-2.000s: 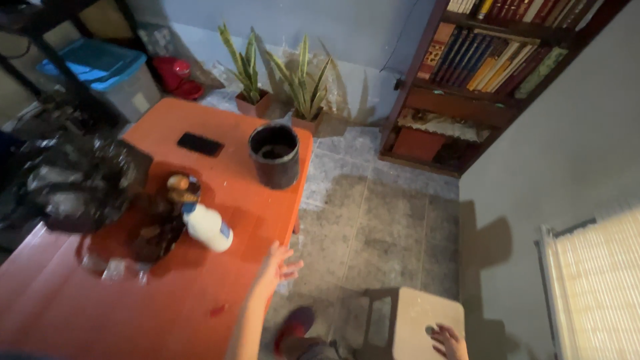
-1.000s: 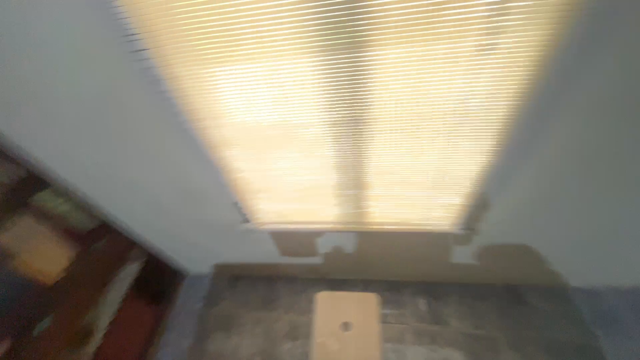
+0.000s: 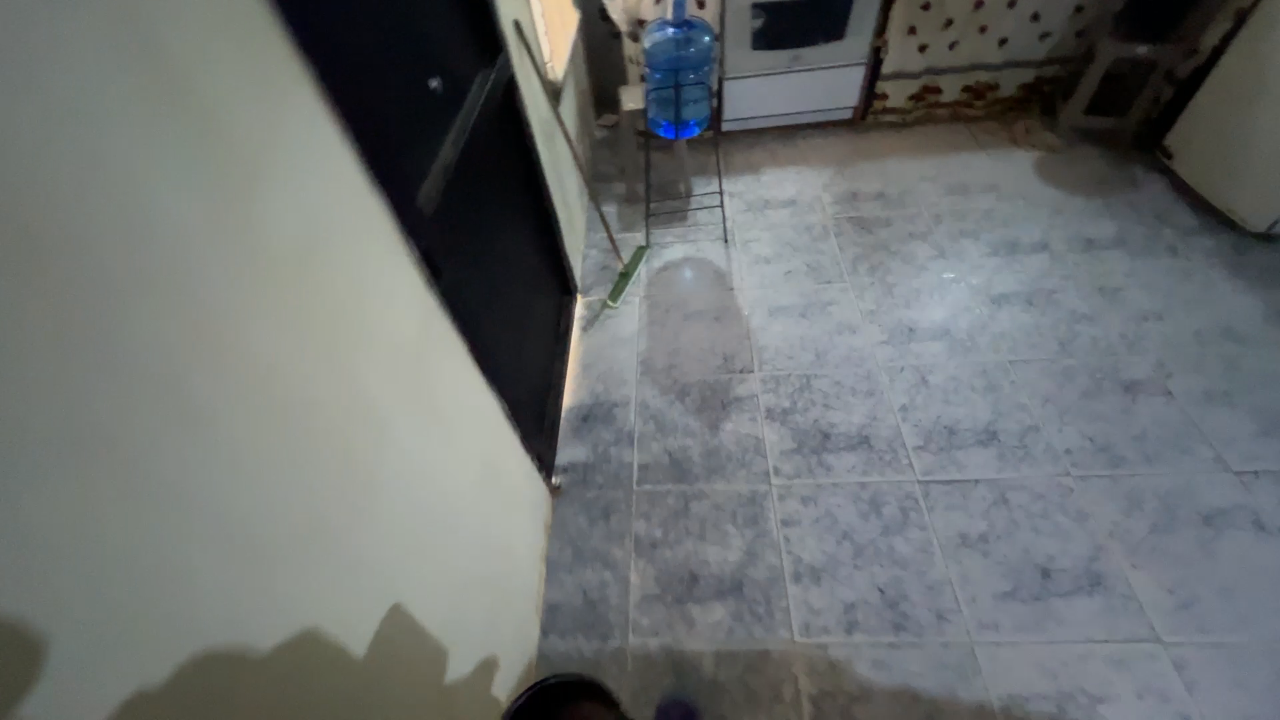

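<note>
Neither my left hand nor my right hand shows in the view now, so what they hold cannot be seen. A blue water jug (image 3: 680,80) rests on a thin metal stand (image 3: 686,205) at the top middle. Beside it a green push broom (image 3: 628,277) stands with its head on the floor and its long handle leaning to the upper left. A dark rounded thing (image 3: 566,697) shows at the bottom edge, too cut off to name.
A pale wall (image 3: 250,350) and a dark door (image 3: 470,210) run along the left. A white stove (image 3: 795,65) stands at the far end, next to a patterned curtain (image 3: 970,45). Tiled floor (image 3: 850,420) spreads ahead, with a white appliance or cabinet (image 3: 1230,140) at the far right.
The view has swung away from the orange table, bookshelf and window to the door and stove. Both hands, visible two seconds ago, are out of view.
</note>
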